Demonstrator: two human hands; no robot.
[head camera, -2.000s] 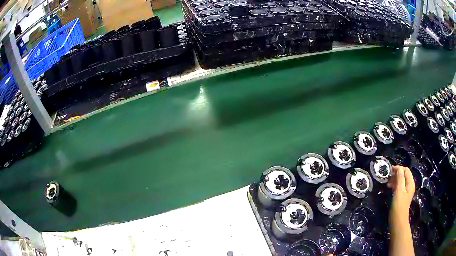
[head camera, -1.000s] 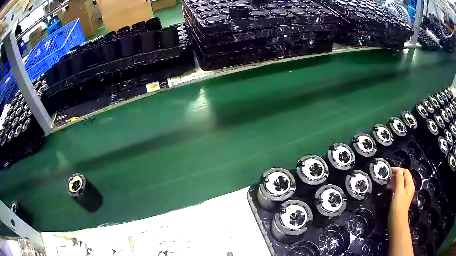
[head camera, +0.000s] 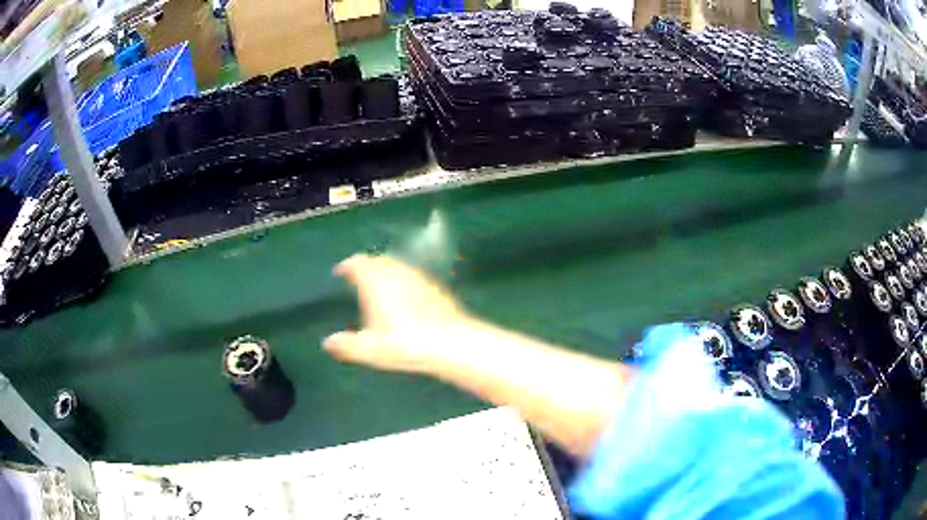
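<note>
My right hand (head camera: 391, 315) reaches in from the lower right in a blue sleeve, over the belt. It is empty and slightly blurred, with thumb and fingers spread towards the left. A black cylindrical unit (head camera: 247, 361) with a ringed top stands on the green belt, left of and apart from my fingertips. A second unit (head camera: 65, 404) stands further left on the belt. A black tray (head camera: 864, 421) at the right holds ringed units (head camera: 781, 373); my sleeve covers its near left part. My left hand is out of view.
The green conveyor belt (head camera: 569, 244) crosses the view. A white worktop (head camera: 407, 472) lies on the near side. Stacked black trays (head camera: 559, 122) stand beyond the belt, with a blue crate (head camera: 132, 107) at the far left. Slanting posts stand at left (head camera: 86, 163) and lower left (head camera: 41, 442).
My right hand has left the tray at the right and swung left over the belt, open. The unit on the belt has moved right, and another has come in behind it. The view has shifted slightly.
</note>
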